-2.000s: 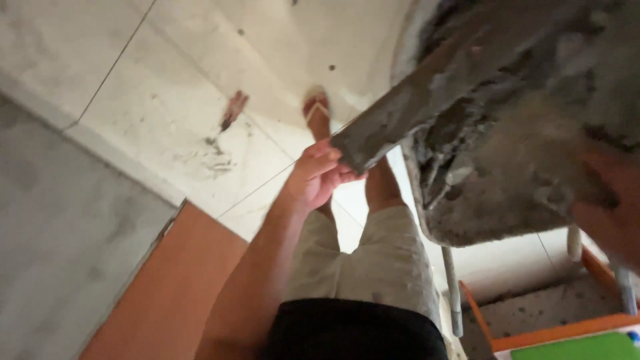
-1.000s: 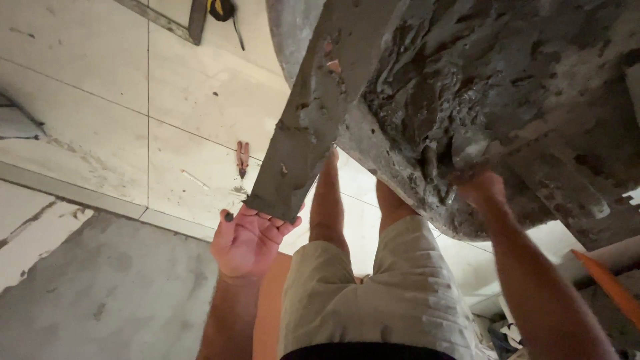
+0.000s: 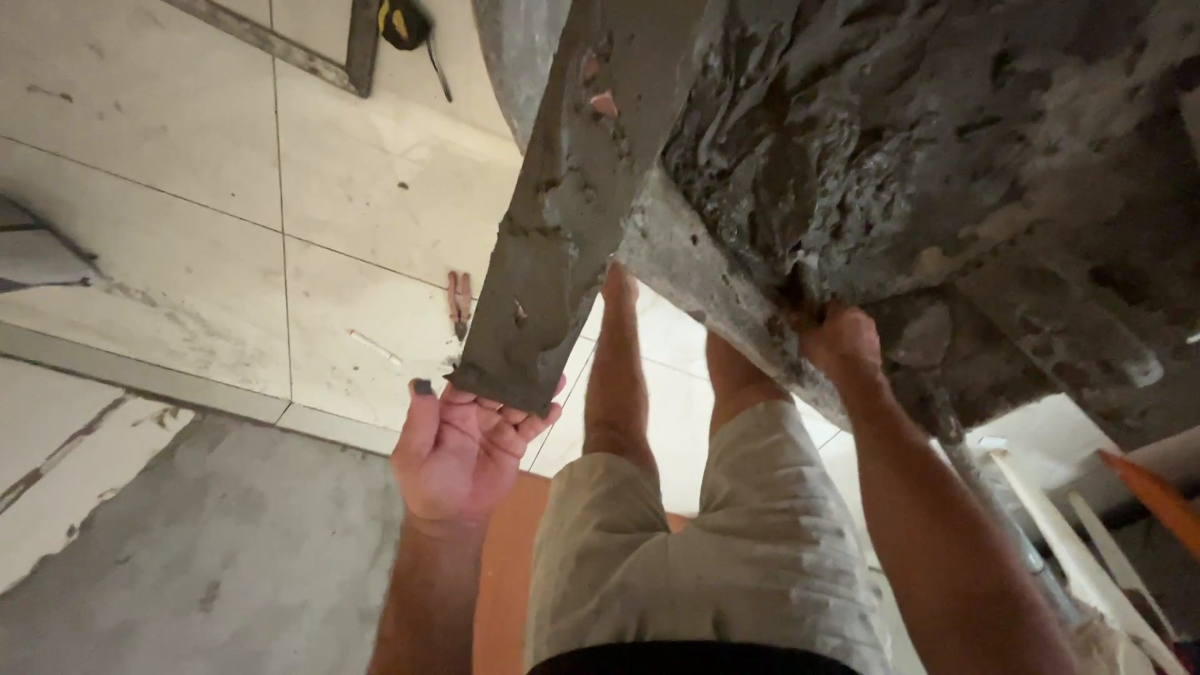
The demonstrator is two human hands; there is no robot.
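A long flat board or slab coated in wet grey mortar runs from the top centre down to my left hand. The fingers of that hand lie under its lower end, palm up, with the thumb apart and a dark smear on its tip. A wheelbarrow tray fills the upper right and holds wet mortar. At the tray's near edge my right hand is closed around what looks like a trowel handle, mostly hidden by the fingers; its blade cannot be made out in the mortar.
Pliers with reddish handles and a thin white stick lie on the tiled floor. Farther off are a tape measure and a metal frame. An orange panel stands beside my legs. Wheelbarrow legs show at the right.
My right hand, blurred over the tray's right part two seconds ago, is now at its near edge. My left hand has turned palm up under the board's end. The view has shifted.
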